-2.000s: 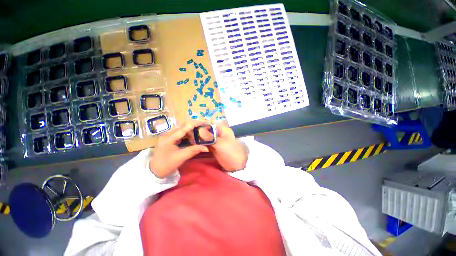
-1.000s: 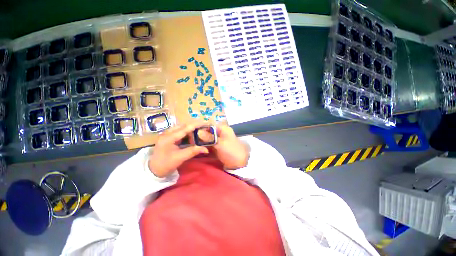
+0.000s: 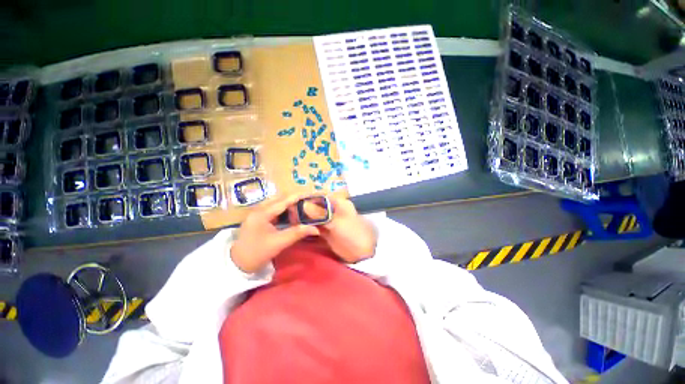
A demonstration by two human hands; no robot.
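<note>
A black rounded-square housing frame [image 3: 315, 211] with a shiny edge is held in front of my chest at the bench edge. My left hand [image 3: 263, 235] grips it from the left and my right hand [image 3: 351, 229] from the right; fingers show through its open centre. Small blue pieces [image 3: 311, 142] lie scattered on the tan cardboard [image 3: 270, 82] just beyond my hands. The white adhesive sheet [image 3: 390, 97] with rows of dark dashes lies right of them. A clear blister tray [image 3: 128, 127] of black frames overlaps the cardboard at left. Whether a strip is between my fingers cannot be told.
Stacked blister trays [image 3: 542, 105] stand at the right, and more [image 3: 11, 172] at the far left edge. Below the bench are a round blue stool [image 3: 49, 313], a blue plastic stool [image 3: 610, 221], a grey crate [image 3: 631, 319] and yellow-black floor tape [image 3: 526, 250].
The whole view has shifted, so the bench items appear slightly lower, and those at left further right. Both hands still hold the frame, which looks slightly more tilted.
</note>
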